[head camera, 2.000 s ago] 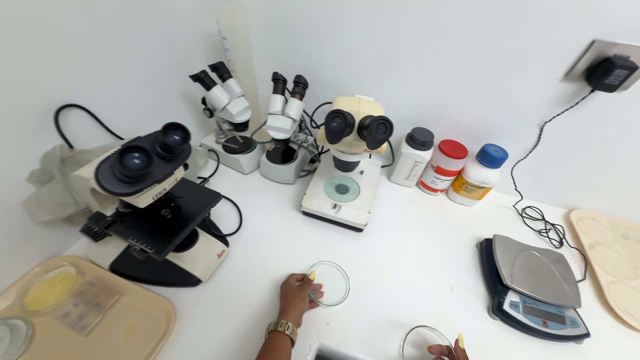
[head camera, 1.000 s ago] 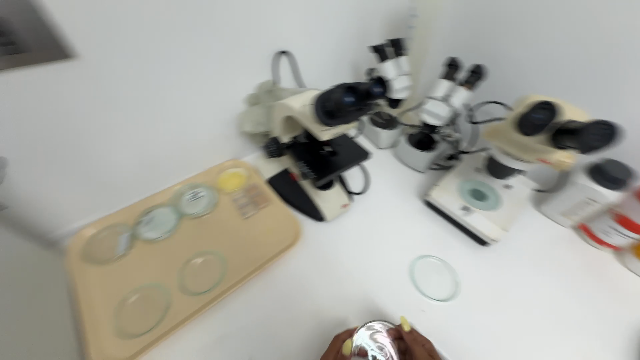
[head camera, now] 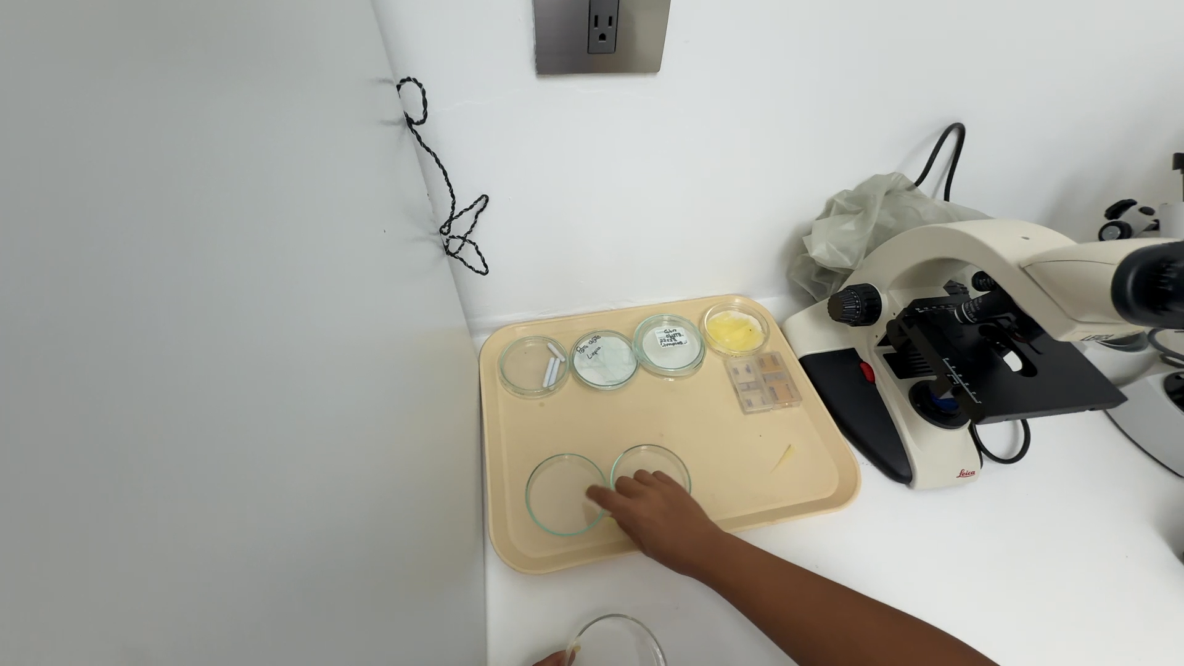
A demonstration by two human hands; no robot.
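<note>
My right hand (head camera: 652,518) reaches over the beige tray (head camera: 638,421) from the lower right, palm down with curled fingers. Its fingers are at two clear glass Petri dishes, over the near part of the right one (head camera: 650,447) and at the right edge of the left one (head camera: 558,504). Whether they grip a rim cannot be told. At the bottom edge, my left hand (head camera: 557,659) shows only as fingertips, pinching the left rim of another clear round glass dish (head camera: 622,638), held off the tray's near side and partly cut off by the frame.
Along the tray's back stand a dish with small white pieces (head camera: 534,366), two dishes with handwriting (head camera: 604,361) (head camera: 668,345), and one with yellow material (head camera: 736,328). A compartmented plastic box (head camera: 764,382) lies beside them. A Leica microscope (head camera: 962,342) stands right; a grey panel (head camera: 277,370) borders the left.
My hands were together around a dish one second ago; now my right hand is over the tray, and my left holds a dish lower down. The view has swung left.
</note>
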